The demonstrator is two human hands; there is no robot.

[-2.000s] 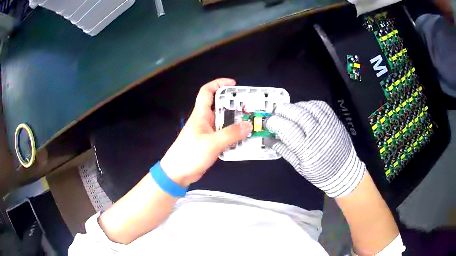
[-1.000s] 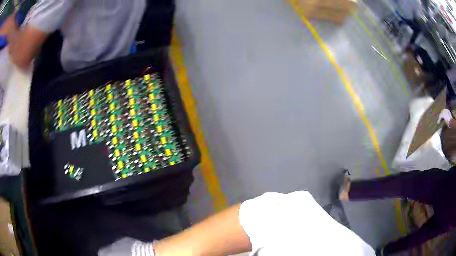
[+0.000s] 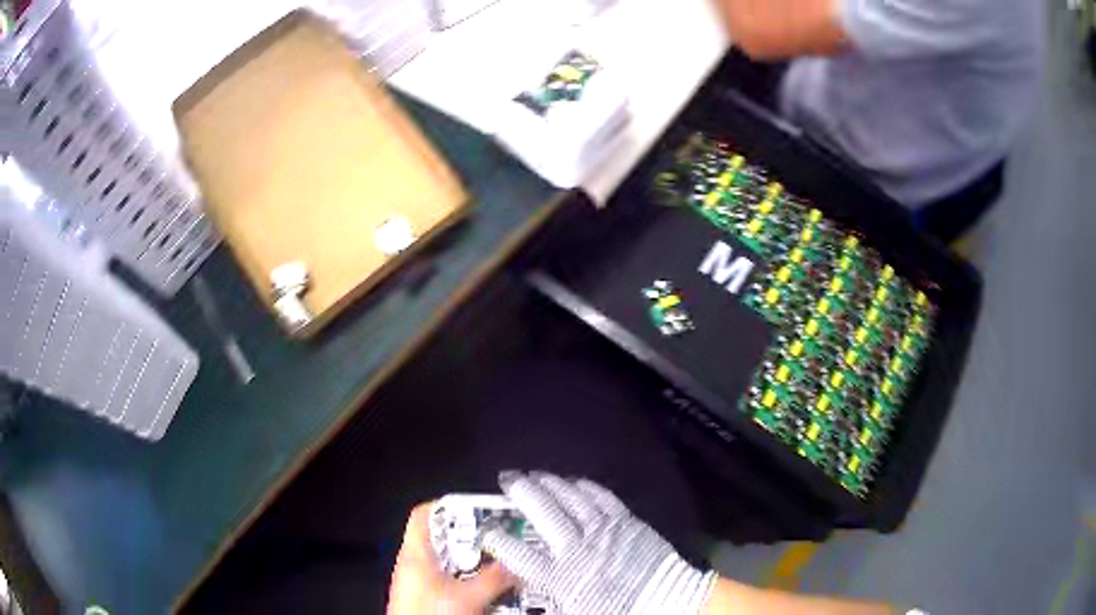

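Observation:
A white plastic housing (image 3: 459, 529) is held low in the view, above the lap, with a bit of green circuit board showing inside. My bare left hand (image 3: 423, 574) grips its left side and is cut off by the bottom edge. My right hand (image 3: 589, 547), in a striped glove, lies over the housing's right side with its fingers at the board. The gloved fingers hide most of the board and the housing.
A cardboard tray (image 3: 319, 156) with a few small white components stands on the green mat (image 3: 493, 168). White stacked housings (image 3: 84, 312) stand left; another stack (image 3: 565, 126) shows a board on top. The black board bin (image 3: 601, 324) is right. A person (image 3: 913, 84) sits beyond it.
The view has swung from the aisle floor and another worker back to the bench. The held housing and both my hands show again, low in the view. The board bin now appears at the right.

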